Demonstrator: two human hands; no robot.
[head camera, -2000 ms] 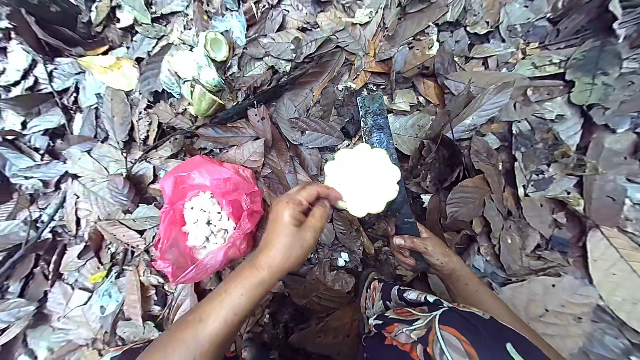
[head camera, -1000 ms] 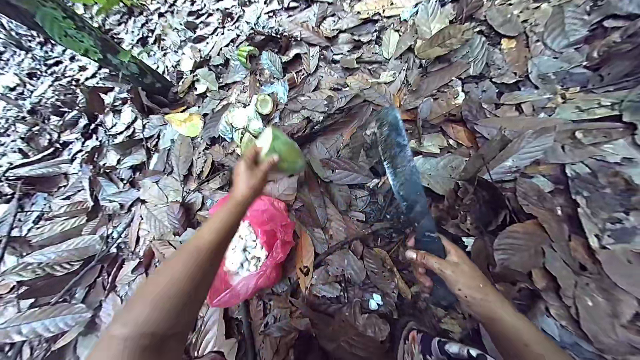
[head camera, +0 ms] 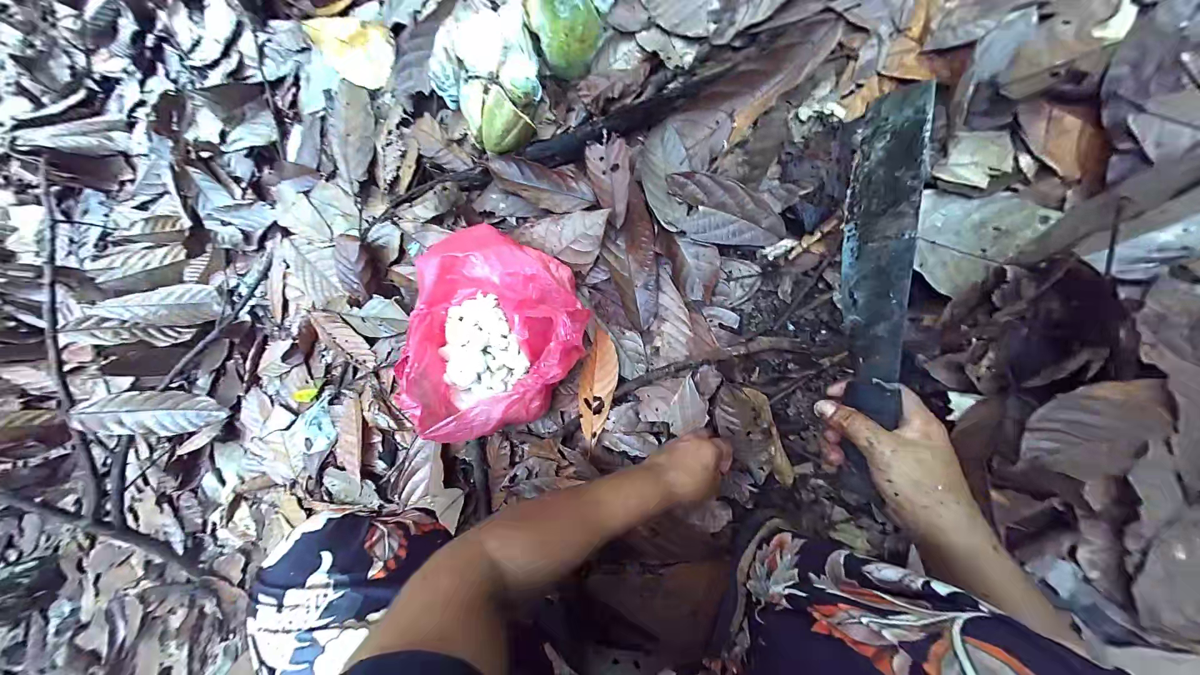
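Note:
My right hand (head camera: pixel 895 445) is closed round the handle of a machete (head camera: pixel 881 234), whose wide dark blade points up, away from me, over the leaf litter. Low over the leaves, between my knees and the machete, is my left hand (head camera: pixel 692 467); its fingers are curled and partly hidden, so whether it holds anything does not show. Left of it a pink plastic bag (head camera: pixel 553 291) lies open, with whitish pieces (head camera: pixel 483 347) inside. Green husk pieces (head camera: pixel 497 117) lie beyond the bag, beside another green piece (head camera: pixel 567 33).
Dry leaves cover the ground all round. A dark fallen branch (head camera: pixel 600 131) runs past the green husks, and thin twigs (head camera: pixel 66 375) lie at the left. My knees in patterned cloth (head camera: pixel 844 600) frame the near edge.
Two seconds ago my left hand held a pale scalloped piece by the blade; one second ago it held a green husk piece above the bag. It has since moved back toward me, to the right.

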